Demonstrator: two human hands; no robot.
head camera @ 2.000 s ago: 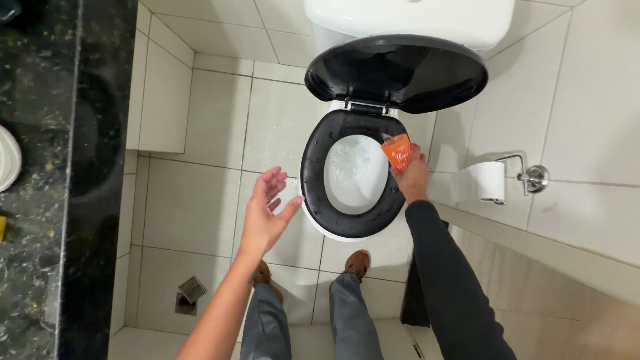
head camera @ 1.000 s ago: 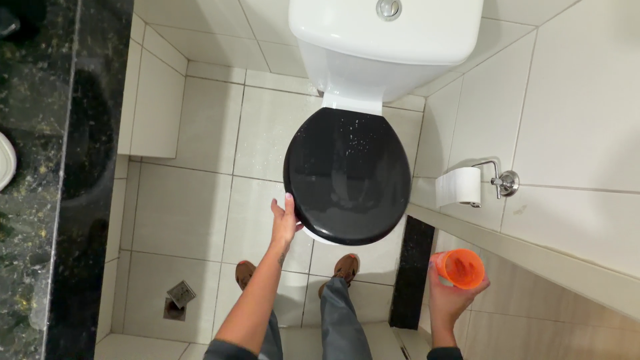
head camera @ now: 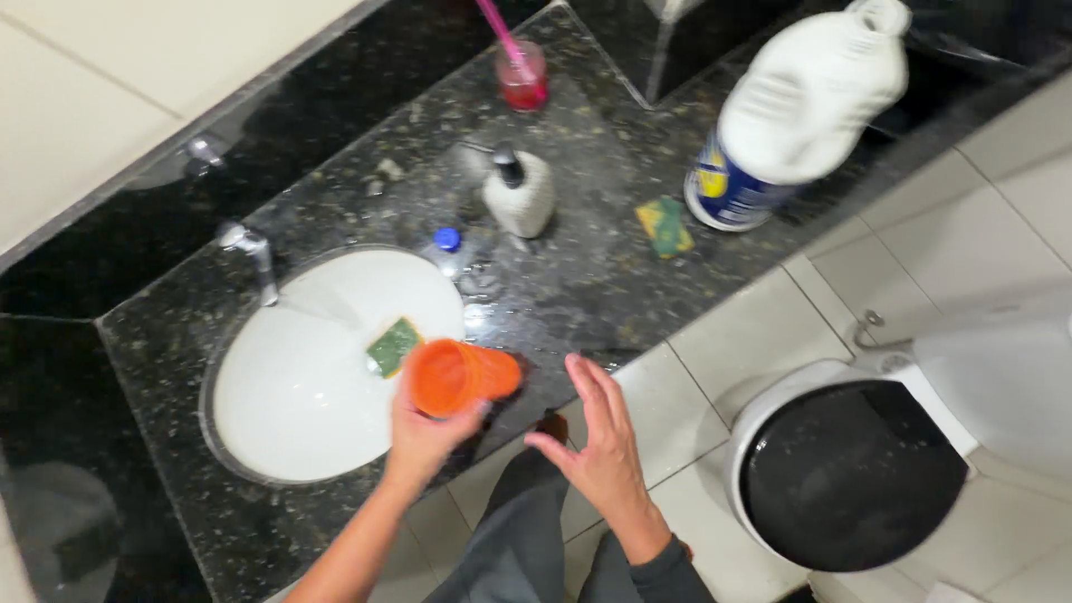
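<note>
My left hand [head camera: 427, 435] is closed around an orange plastic cup [head camera: 444, 378], which is tilted over the near right rim of the white oval sink [head camera: 293, 402]. My right hand [head camera: 599, 444] is empty, fingers apart, just right of the cup and over the counter's front edge. A green and yellow sponge [head camera: 394, 346] lies in the sink, right behind the cup. The chrome faucet [head camera: 253, 260] stands at the sink's back left. A small blue cap [head camera: 447, 239] rests on the wet granite counter [head camera: 578, 276] beside the sink.
Farther along the counter are a soap dispenser [head camera: 521, 197], a jar with a pink stick [head camera: 523, 79], a second sponge [head camera: 665, 226] and a large white jug [head camera: 804, 109]. The toilet with its black lid down [head camera: 854, 477] stands at the lower right.
The view has swung from the toilet to the sink counter. The orange cup, in my right hand before, is now in my left. My left hand has left the toilet lid, which was raised two seconds ago.
</note>
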